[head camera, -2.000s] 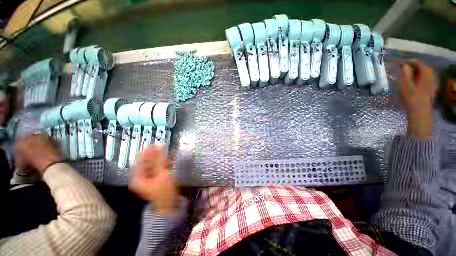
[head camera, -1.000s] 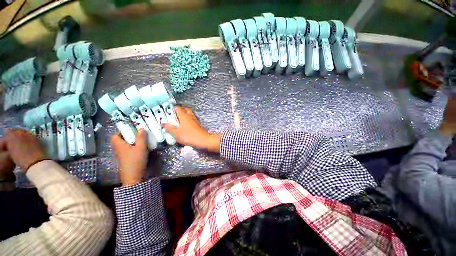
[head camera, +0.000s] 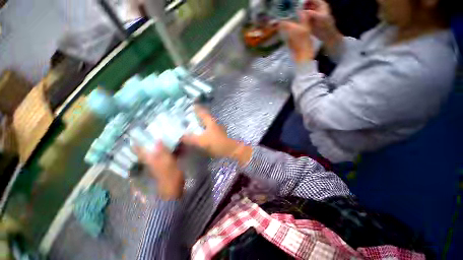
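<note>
The picture is blurred. My left hand (head camera: 163, 170) and my right hand (head camera: 216, 137) hold a cluster of pale teal fan bodies (head camera: 165, 127) between them, over the silvery bench. The row of waiting fans (head camera: 104, 139) lies behind and beside the held cluster, with round teal heads towards the belt. Where the held fans end and the row begins is hard to tell. A heap of small teal parts (head camera: 92, 209) lies at the lower left near the belt edge.
The green conveyor belt (head camera: 66, 175) curves along the left, with cartons (head camera: 31, 122) beyond. A person in a grey top (head camera: 373, 86) sits at the right, both hands raised around an object. An orange thing (head camera: 260, 35) lies near them. A pale post crosses the belt.
The view has swung to the right. Both hands have carried the near group of fans from the left to the waiting row. The neighbour on the left is out of view.
</note>
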